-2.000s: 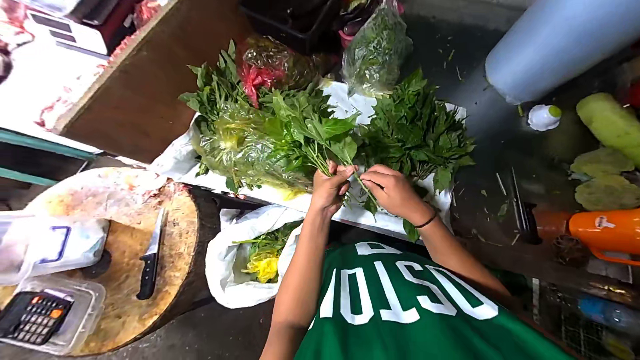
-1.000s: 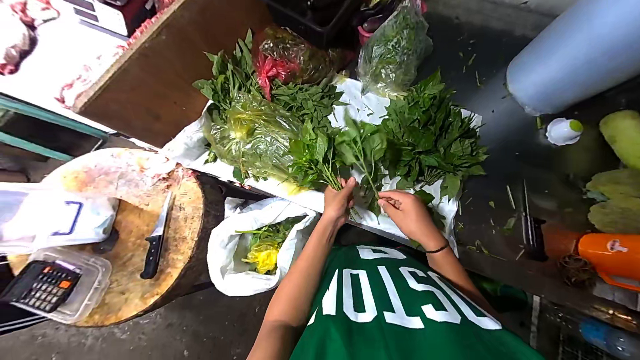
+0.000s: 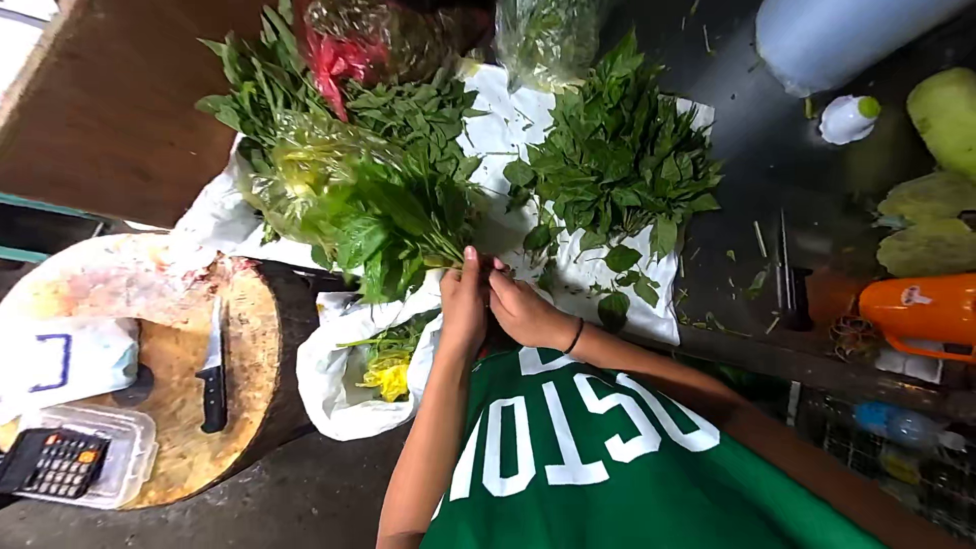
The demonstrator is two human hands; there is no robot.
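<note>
My left hand is closed around the stems of a bunch of leafy greens, whose leaves point up and left over a yellowish clear plastic bag. Touching the stem ends beside it is my right hand, fingers bent inward; what lies between its fingertips is hidden. A large pile of leafy greens rests on a white plastic sheet to the right. More loose greens lie at the back left, next to a bag with a red knot.
A round wooden chopping block at left holds a knife and a calculator in a plastic container. A white bag hangs open below the table edge. At right are a white bottle, another knife and an orange object.
The bunch in my left hand has swung left over the yellowish bag, and my hands have come together at the stems. The view has moved closer to the table.
</note>
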